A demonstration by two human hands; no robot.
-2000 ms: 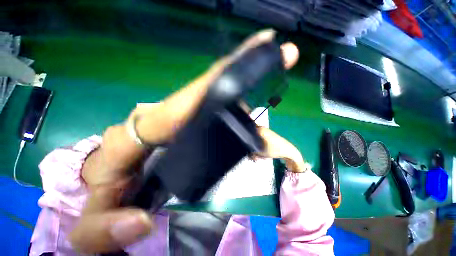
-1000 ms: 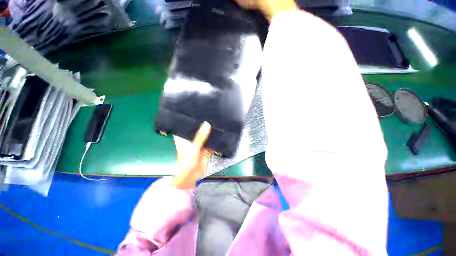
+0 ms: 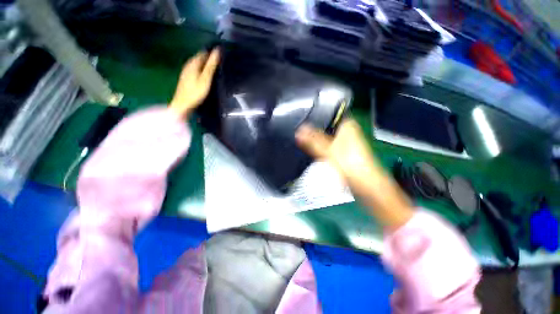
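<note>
A glossy black display panel [image 3: 264,116] is at the centre, turned at a slant, over a white textured bubble sleeve [image 3: 236,199]. My left hand [image 3: 195,83] holds the panel at its far left edge. My right hand [image 3: 341,150] is blurred at the panel's right edge, with its thumb over the glossy face. Whether the panel touches the sleeve cannot be told.
Stacked sleeved panels stand at the back [image 3: 344,30] and left [image 3: 37,116]. A phone [image 3: 103,127] with a white cable lies at left. Another panel [image 3: 417,119] lies on a white sheet at right, near mesh discs [image 3: 462,194], a dark tool [image 3: 498,227] and a blue object [image 3: 544,228].
The panel has turned from near upright to a slant. My left hand has moved from its near edge to the far left edge; my right hand has come from the far edge to the right edge.
</note>
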